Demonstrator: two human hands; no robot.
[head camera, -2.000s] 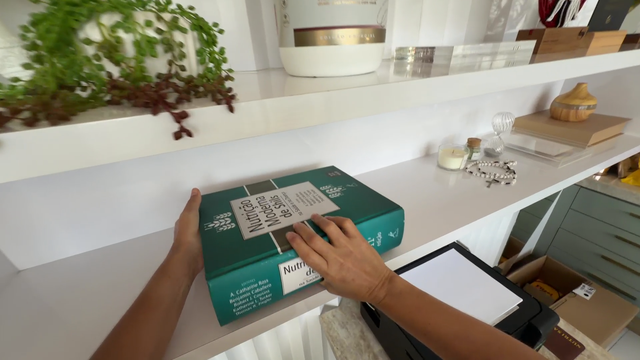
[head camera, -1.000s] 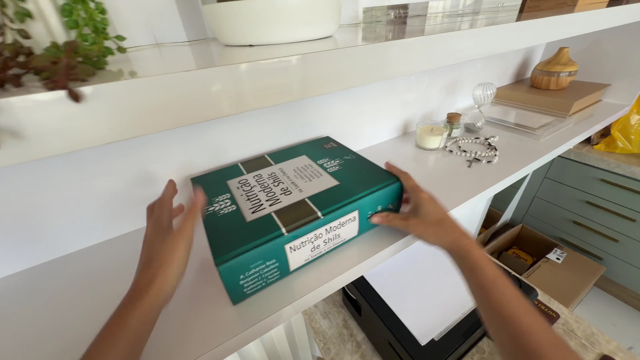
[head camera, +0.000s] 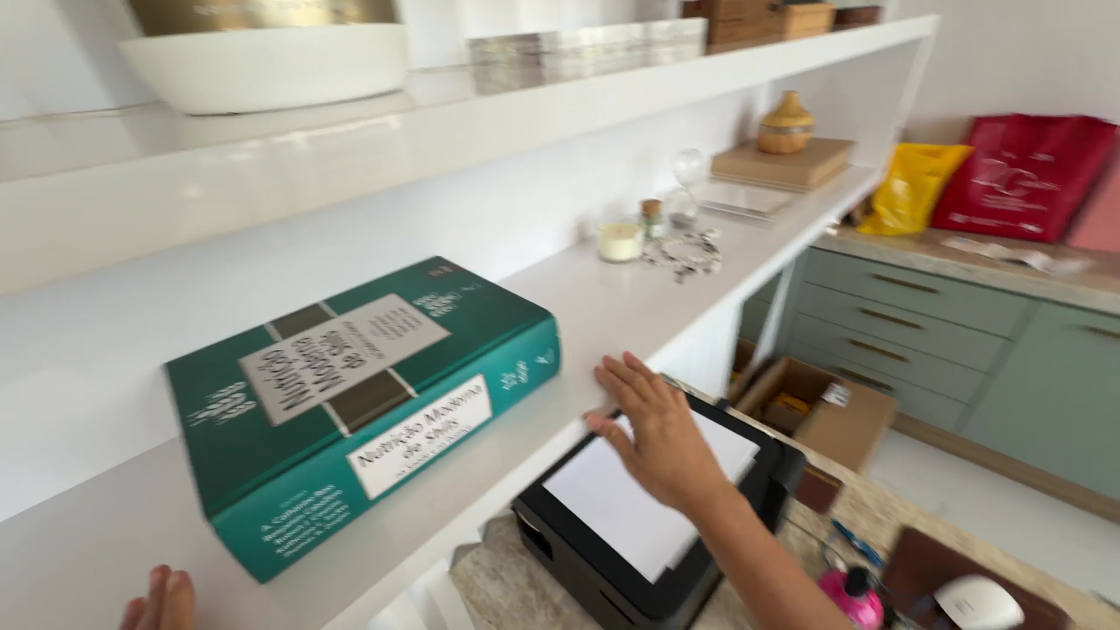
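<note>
A thick green hardcover book (head camera: 350, 367) lies flat on the lower white shelf, its spine facing the shelf's front edge and bearing writing. My right hand (head camera: 652, 437) is right of the book, fingers apart and holding nothing, over the shelf edge and a black printer (head camera: 595, 569) with white paper (head camera: 604, 499) on top. Only the fingertips of my left hand (head camera: 162, 604) show at the bottom left, near the book's lower left corner; the rest of that hand is out of frame. Neither hand touches the book.
Farther along the shelf are a candle in glass (head camera: 619, 241), a corked bottle (head camera: 652, 219), a beaded strand (head camera: 687, 254), an hourglass (head camera: 685, 188) and a wooden vase (head camera: 786, 122) on a box-like book. The upper shelf (head camera: 525, 114) overhangs. A cardboard box (head camera: 822, 411) stands below right.
Two seconds ago both hands were on the book. A second ago the left was off it and the right at its right end; now the right has let go and moved toward the printer. The view has swung right.
</note>
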